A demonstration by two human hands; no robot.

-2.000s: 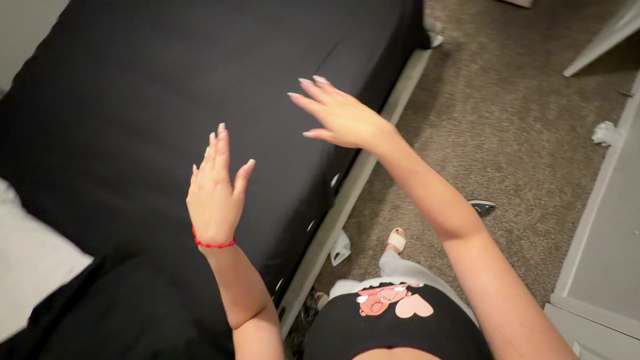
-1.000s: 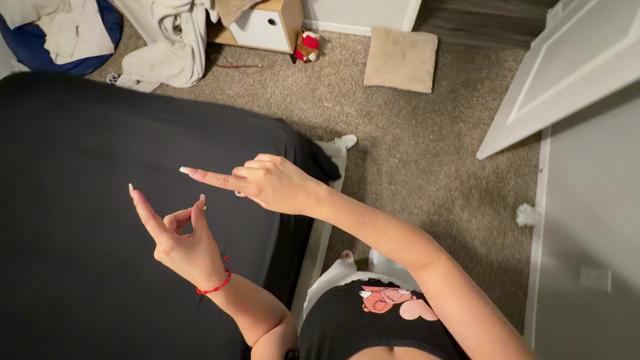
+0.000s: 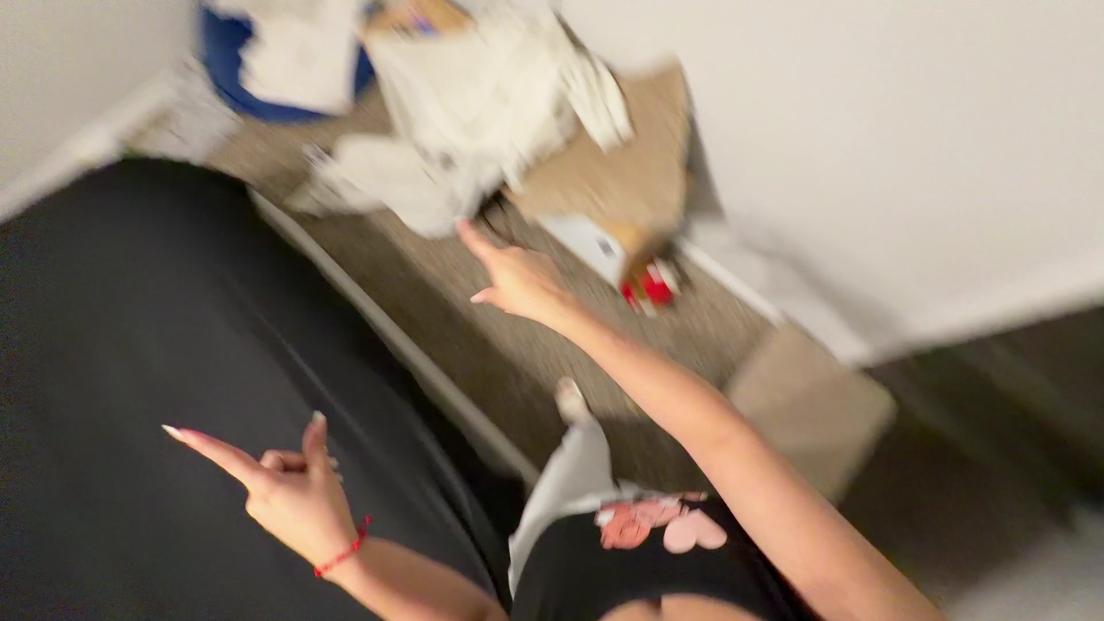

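Both of my hands are empty and raised in front of me. My left hand (image 3: pixel 297 496), with a red bracelet (image 3: pixel 343 552) at the wrist, is over the black-covered bed (image 3: pixel 172 345); its index finger and thumb are stretched out and the other fingers curled. Farther forward and to the right, my right hand (image 3: pixel 522 278) points its index finger toward the pale fabric (image 3: pixel 405 185) on the floor, thumb out, the other fingers folded from view. Neither hand visibly touches anything.
Beyond the bed stands a low wooden cabinet (image 3: pixel 621 155) draped with a cream cloth (image 3: pixel 483 86), a red plush toy (image 3: pixel 653 287) beside it. A blue round item (image 3: pixel 228 69) lies at the far left. A beige mat (image 3: pixel 806 405) is on the carpet near the white wall (image 3: pixel 906 155).
The view has swung strongly toward the cabinet and wall. My hands, with fingers spread at first, now have index fingers extended. They were close together one second ago and are now farther apart.
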